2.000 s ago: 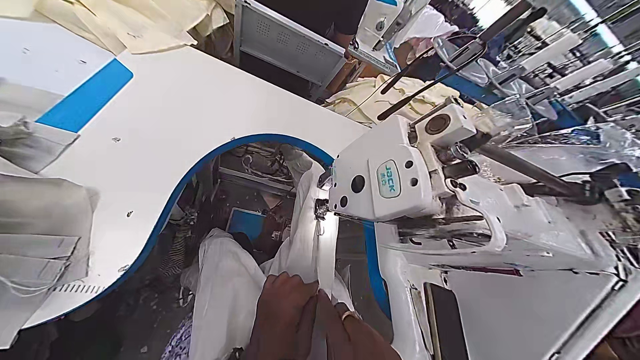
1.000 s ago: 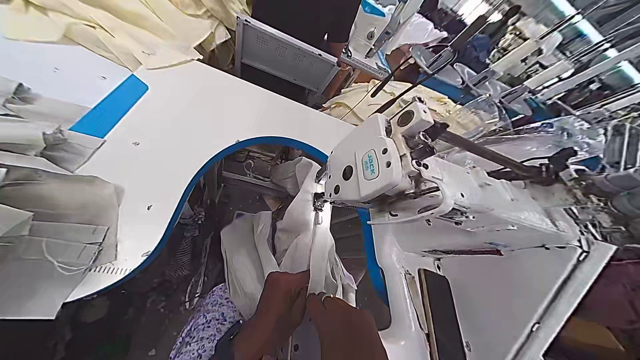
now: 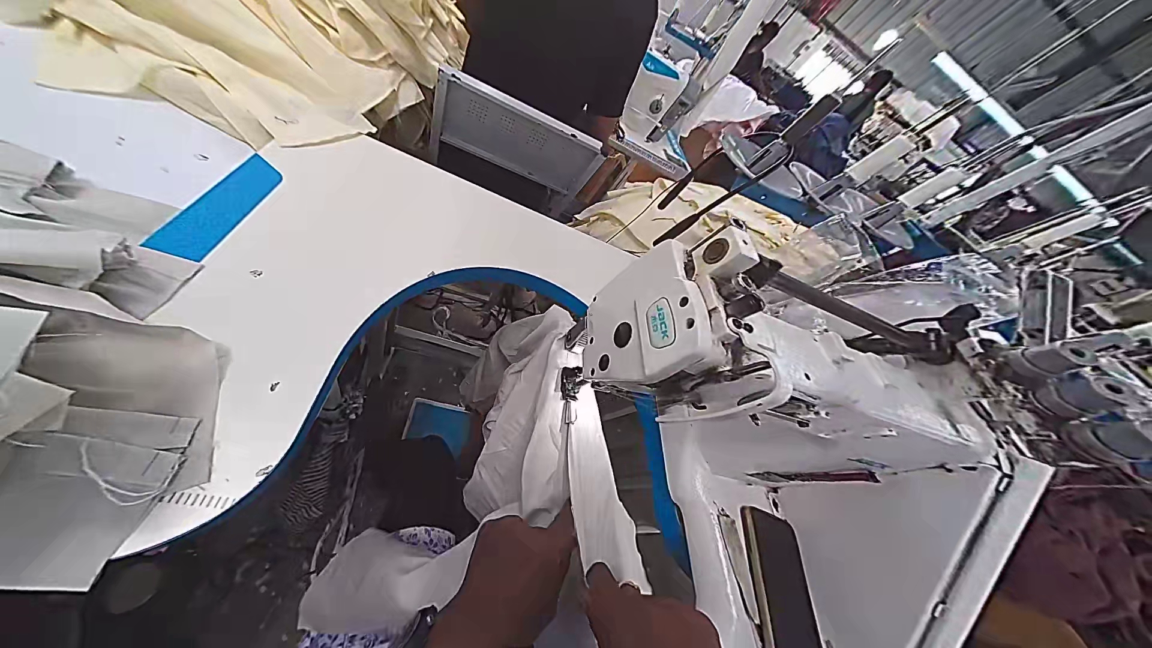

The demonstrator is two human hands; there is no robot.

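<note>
White fabric point(image 3: 531, 432) runs from beneath the presser foot point(image 3: 571, 382) of a white Jack sewing machine point(image 3: 652, 324) down to both hands. My left hand point(image 3: 517, 576) grips the fabric left of the seam, its fingers partly hidden by the cloth and by the hand itself. Just to its right, my right hand point(image 3: 643, 612) holds the flat white strip point(image 3: 598, 486) at its lower part; a ring shows on one finger. More of the cloth hangs at the lower left, over my lap. The needle point is too small to make out.
The white table point(image 3: 378, 216) curves around an opening with a blue edge point(image 3: 337, 369). Grey-white fabric pieces point(image 3: 117, 387) lie at the left, cream fabric point(image 3: 252, 63) at the back. Beyond the table stands a person in dark clothing point(image 3: 558, 54) by a grey metal panel point(image 3: 517, 130).
The hands, close together before, are now a little apart, with the flat strip showing between them. The cloth below the machine has shifted and more of it lies at the lower left.
</note>
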